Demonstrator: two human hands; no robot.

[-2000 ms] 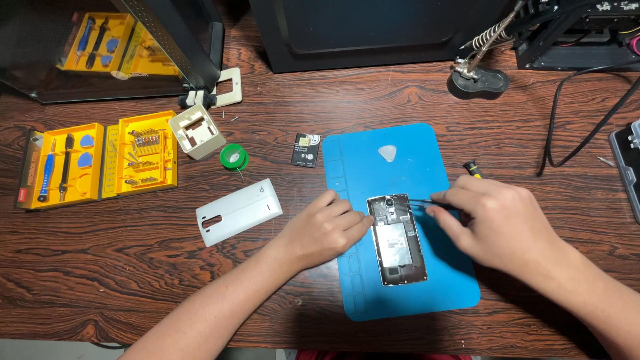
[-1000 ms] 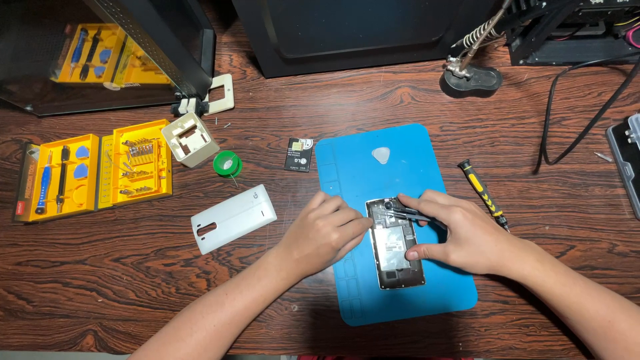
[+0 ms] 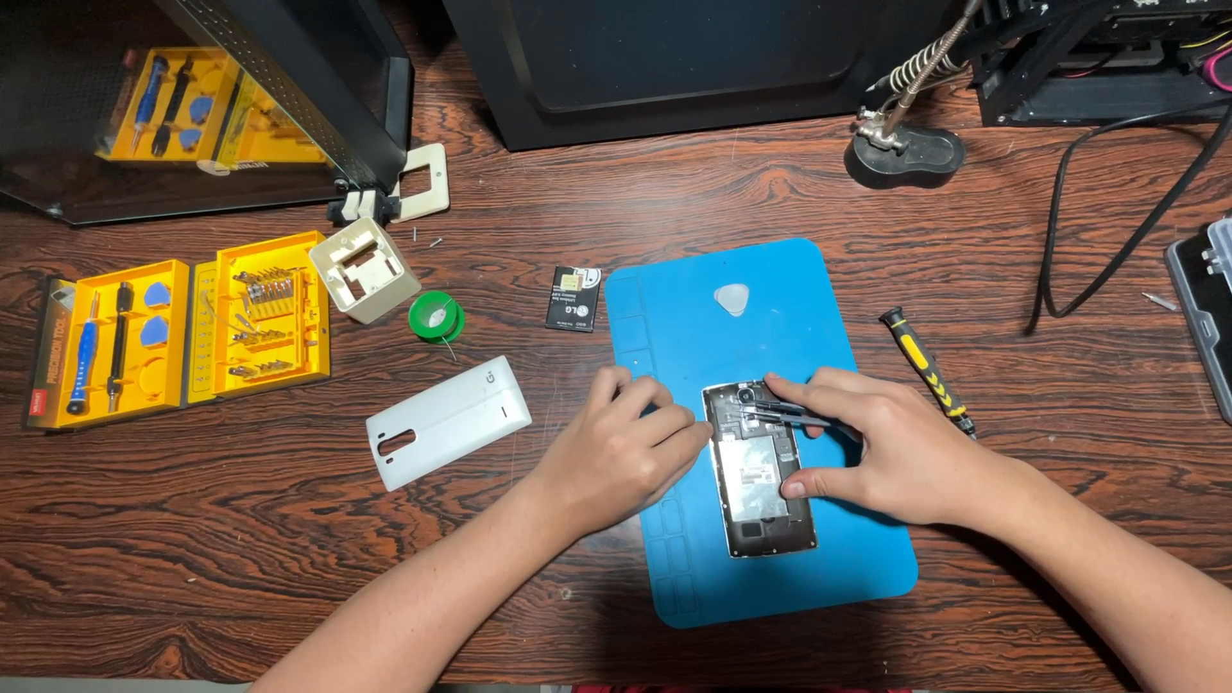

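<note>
An LG smartphone with its back off lies on a blue silicone work mat. My right hand holds metal tweezers, their tips over the phone's upper part near the camera. Its thumb rests by the phone's right edge. My left hand is curled beside the phone's upper left edge, its fingertips at that edge; whether they pinch anything small is hidden. A pale plastic opening pick lies on the mat above the phone.
Left of the mat are an LG battery, a white back cover, a green spool, a cream plastic box and a yellow precision tool kit. On the right lie a black-yellow screwdriver, a black cable and a clear-lidded case.
My right hand has come down over the phone's right side with the tweezers, and its thumb is now at the phone's edge. The screwdriver it partly covered is in full view.
</note>
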